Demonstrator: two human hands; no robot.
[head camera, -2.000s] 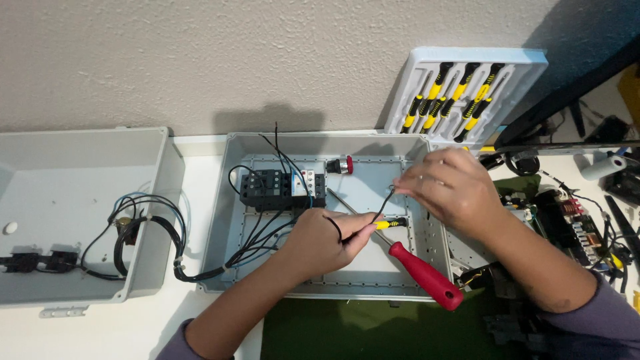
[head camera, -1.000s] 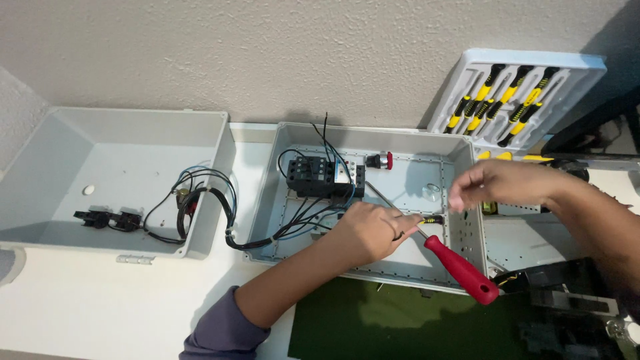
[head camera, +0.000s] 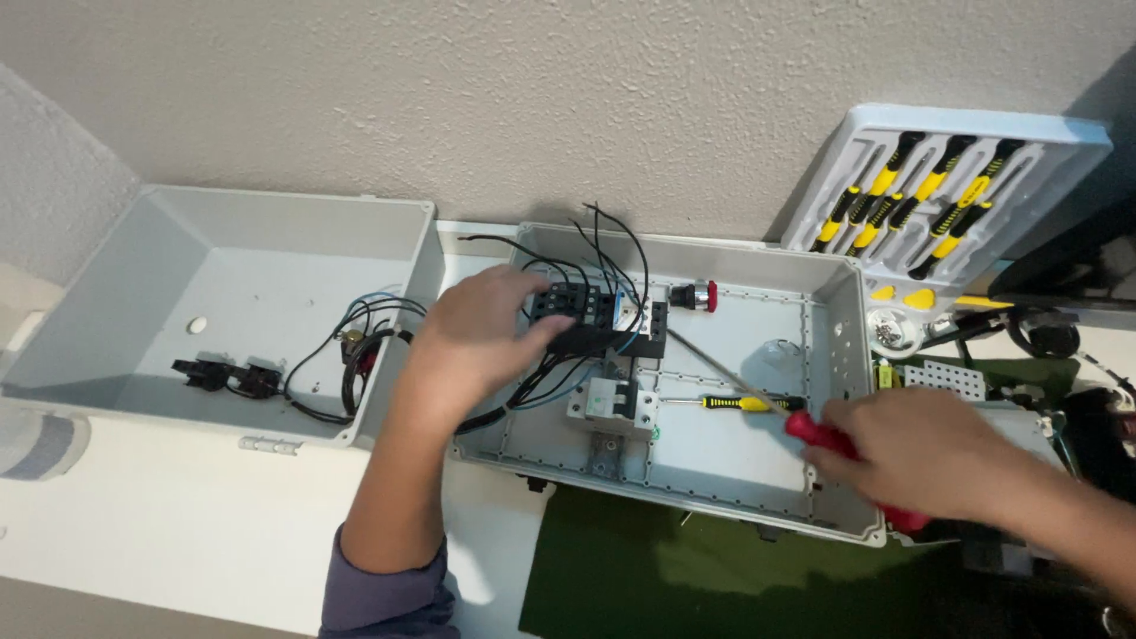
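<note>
My left hand (head camera: 484, 342) is at the left end of a black contactor (head camera: 568, 306), thumb and fingers apart around its corner; whether it presses on it is unclear. Black and blue wires rise loose from the contactor. My right hand (head camera: 905, 448) has its fingers around the red handle of a screwdriver (head camera: 821, 435), whose shaft points toward the contactor block. Beneath that shaft a small yellow and black screwdriver (head camera: 744, 403) lies in the grey enclosure (head camera: 710, 506). A circuit breaker (head camera: 611, 399) sits below the contactor, and a red-capped push button (head camera: 694, 296) is to its right.
An open grey enclosure half (head camera: 293, 209) at left holds black contact blocks (head camera: 228, 376), and a wire bundle (head camera: 484, 419) links both boxes. A tray of precision screwdrivers (head camera: 945, 191) leans on the wall. A green mat (head camera: 710, 586) lies in front; electronic parts crowd the right side.
My left hand has moved from over the breaker area to the contactor's left end. My right hand has come down onto the red screwdriver handle. A black wire end seen earlier at my hands is no longer there.
</note>
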